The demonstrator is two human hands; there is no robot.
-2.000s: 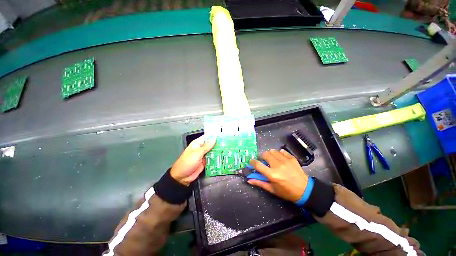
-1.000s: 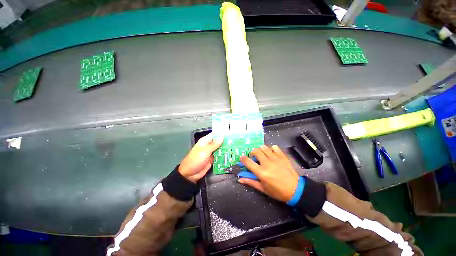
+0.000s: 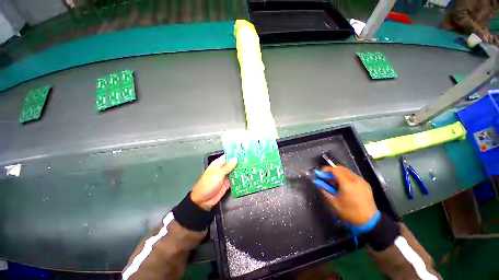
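My left hand [image 3: 212, 183] holds a green circuit board [image 3: 256, 172] by its left edge, above the left part of the black tray [image 3: 295, 219]. The board's far edge meets the near end of the yellow-green wrapped bar [image 3: 254, 87]. My right hand [image 3: 353, 197], blurred, is shut on blue-handled cutters [image 3: 325, 181] over the tray, right of the board and apart from it. The cutters' tips are blurred. Silvery lead clippings [image 3: 241, 261] lie heaped in the tray's near left corner. A black brush [image 3: 328, 159] is mostly hidden behind my right hand.
Several boards lie on the grey belt, two at left [image 3: 116, 89] and others at right [image 3: 377, 65]. Right of the tray are a second yellow-green bar [image 3: 416, 140], spare blue pliers [image 3: 413, 178] and a blue bin [image 3: 481, 128]. A metal post [image 3: 454, 93] stands at right; another black tray [image 3: 298, 21] lies beyond the belt.
My right hand has moved right with the cutters, away from the board's near edge, and now covers much of the brush. My left hand still holds the board in about the same place.
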